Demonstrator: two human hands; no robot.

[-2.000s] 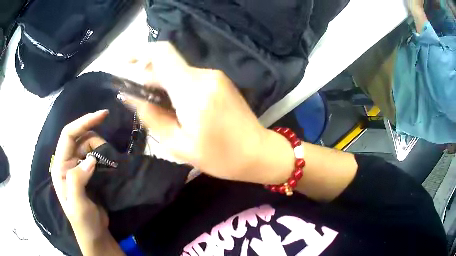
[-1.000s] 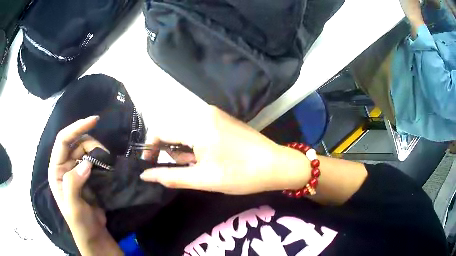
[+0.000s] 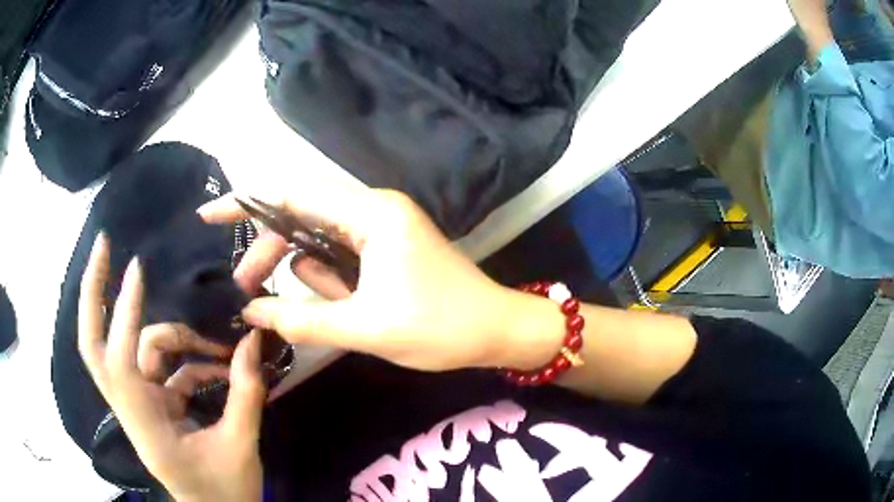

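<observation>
A black curved bag panel (image 3: 162,196) with a silver zip line lies in front of me at the left. My left hand (image 3: 176,382) is over its lower part, thumb and index finger pinching its black edge; the exact spot is partly hidden by the fingers. My right hand (image 3: 392,284), with a red bead bracelet, holds dark thread snips (image 3: 304,235) in the palm, blades pointing up-left. Its thumb and a finger meet the panel edge beside my left fingertips. Whether they pinch a thread cannot be told.
A large black bag piece (image 3: 422,108) lies at the far side of the white table (image 3: 627,98). Another black piece with a silver zip (image 3: 98,108) is at upper left. A blue round object (image 3: 608,221) is below the table edge. A person in light blue (image 3: 833,167) is at right.
The zip end earlier pinched in my left fingers no longer shows there. My left hand has turned and its pinch has moved right. The snips now point up-left, away from the fabric edge.
</observation>
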